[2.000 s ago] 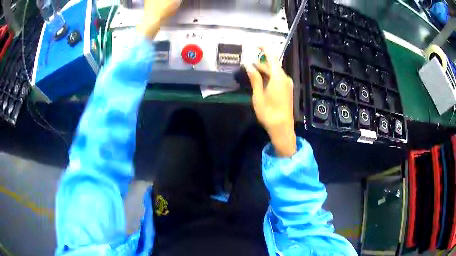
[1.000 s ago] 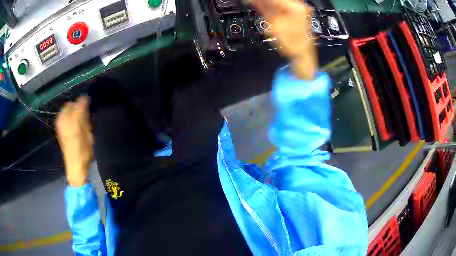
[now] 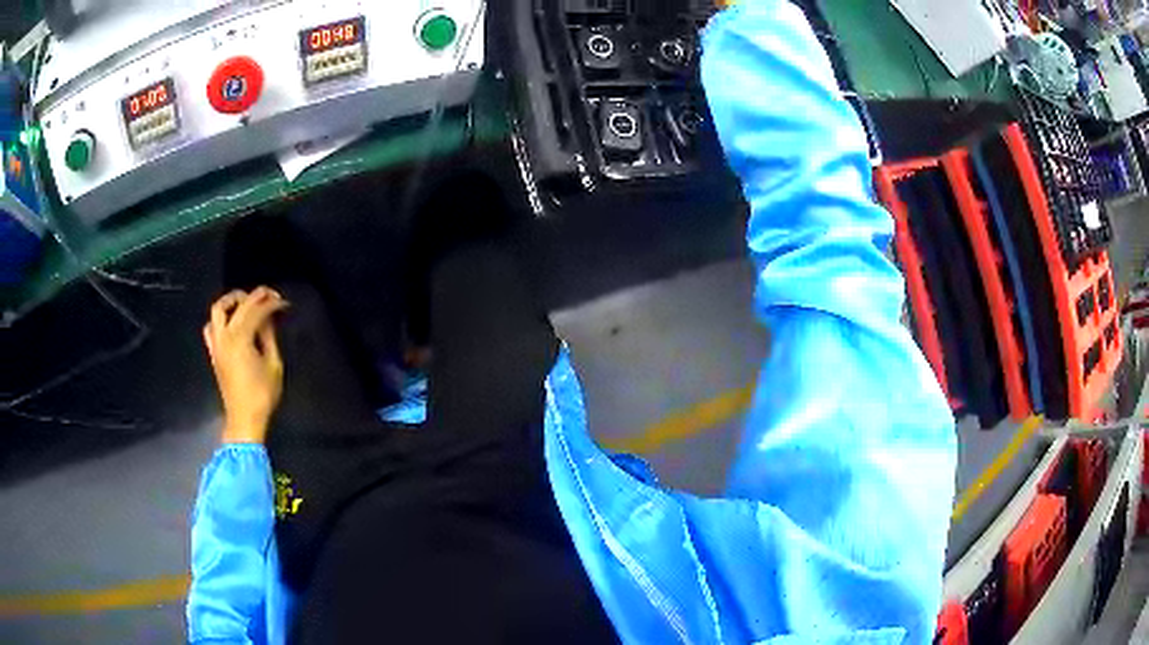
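Note:
The black parts tray (image 3: 548, 139) lies at the top middle of the head view, beside the press machine. Black parts with pale rings, such as this black part (image 3: 621, 125), sit in its near pockets. My right arm reaches up over the tray's right side; my right hand is almost wholly cut off by the top edge, so what it holds is hidden. My left hand (image 3: 247, 353) rests at my left thigh, fingers loosely curled, with no part seen in it. The press machine (image 3: 258, 139) shows green buttons, a red button and two lit red displays.
Red and black upright trays (image 3: 977, 277) stand at the right, beyond the bench edge. A blue box (image 3: 19, 227) is cut off at the left edge. Thin cables (image 3: 120, 309) hang below it. A pale sheet (image 3: 951, 32) lies on the green bench at the upper right.
My right hand has moved from the machine's right button to over the tray and up out of view. My left hand has come down from the machine to my thigh. The view has swung right.

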